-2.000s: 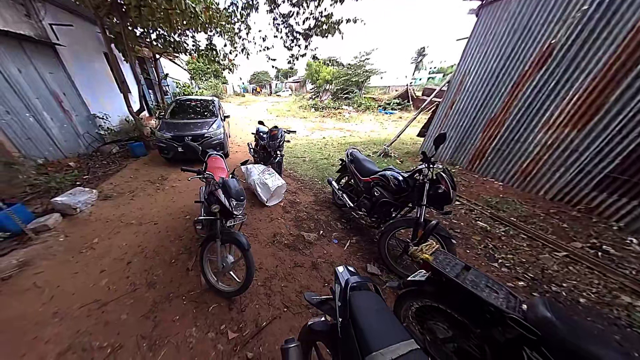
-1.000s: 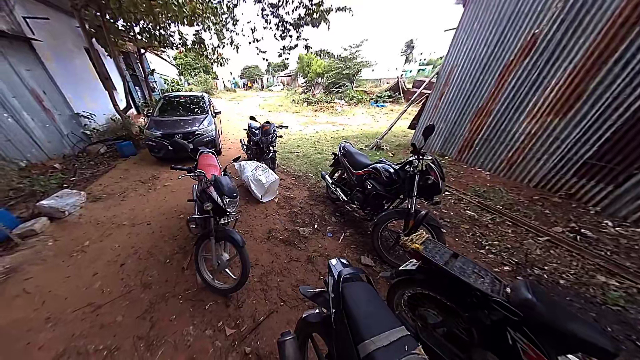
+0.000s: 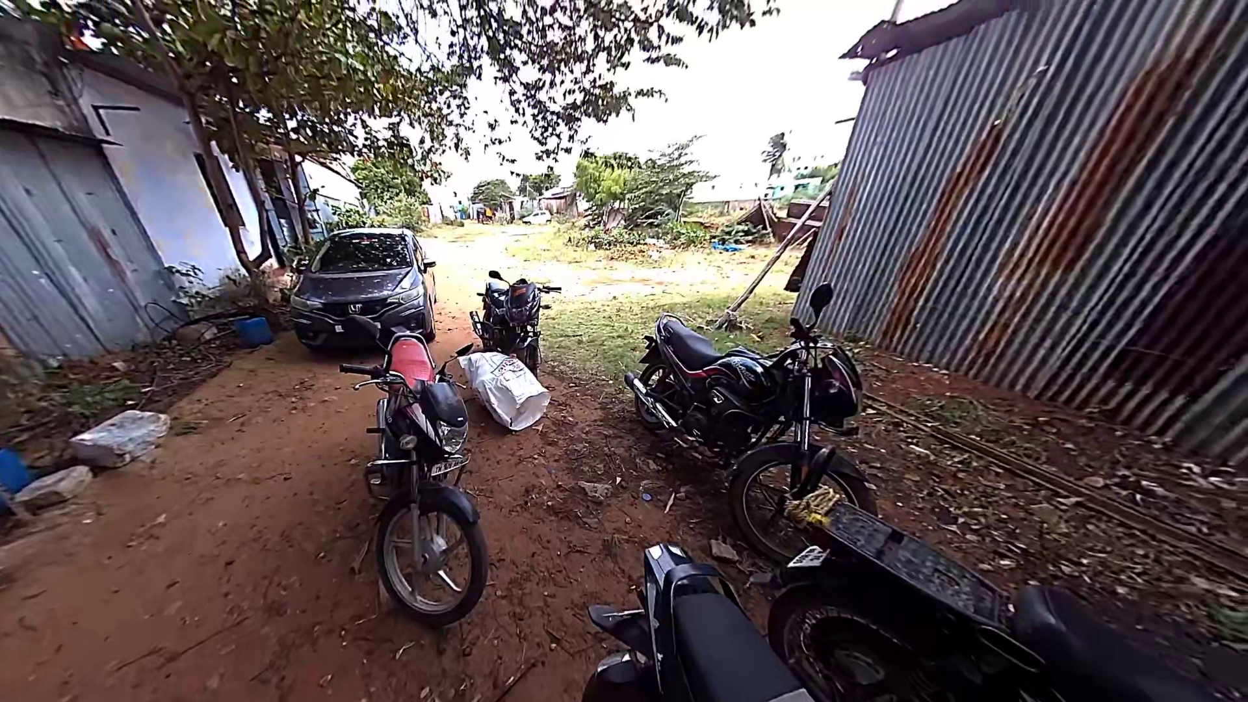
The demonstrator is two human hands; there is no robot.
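Neither my left hand nor my right hand shows in the head view. A motorcycle with a red seat (image 3: 421,468) stands left of the middle, its front wheel toward me. Just behind it to the right, a white sack (image 3: 507,390) lies on the ground by another motorcycle (image 3: 513,314). A black motorcycle (image 3: 751,400) is parked right of the middle. In the near foreground are the dark seat of a motorcycle (image 3: 726,643) and, beside it, a motorcycle with a flat rear rack (image 3: 907,561). Yellow rope (image 3: 814,507) is at the rack's end.
A dark car (image 3: 363,288) is parked at the back left, near a blue container (image 3: 253,331). Stone blocks (image 3: 121,438) lie at the left edge. A rusty corrugated metal wall (image 3: 1033,214) rises on the right, with long rails or poles (image 3: 1053,483) on the ground before it.
The view has shifted slightly. The parked motorcycles, the car and the sack have not plainly moved.
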